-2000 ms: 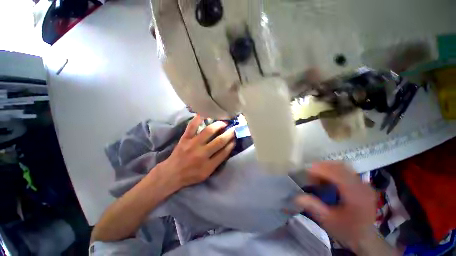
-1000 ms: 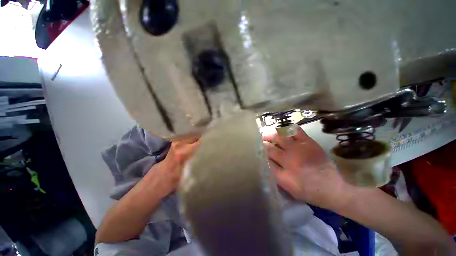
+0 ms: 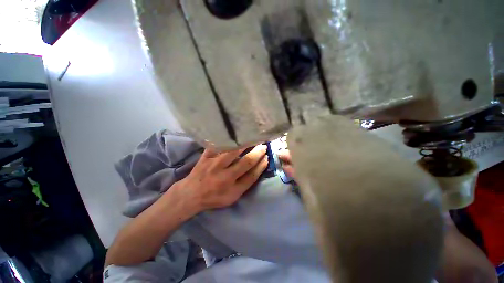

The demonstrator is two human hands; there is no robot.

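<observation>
The grey garment (image 3: 260, 215) lies on the white table under the cream sewing machine head (image 3: 248, 72), with a bunched part to the left. My left hand (image 3: 224, 179) lies flat on it, fingers spread toward the navy band (image 3: 270, 157), which shows at the fingertips by the lit needle area. My right hand (image 3: 286, 164) is mostly hidden behind a blurred cream part of the machine; only fingertips show beside the band, and the forearm shows at lower right. The needle itself is hidden.
The white sewing table (image 3: 105, 110) curves along the left, with a small dark thin object (image 3: 64, 71) on it. A small pale cup with a spring (image 3: 456, 182) hangs at the machine's right. A red bag (image 3: 491, 204) is at the right edge. Dark shelving stands at far left.
Compared with one second ago, the machine head appears further right in view. My left hand and the navy band show more fully. My right hand, visible then, is now mostly covered by the machine.
</observation>
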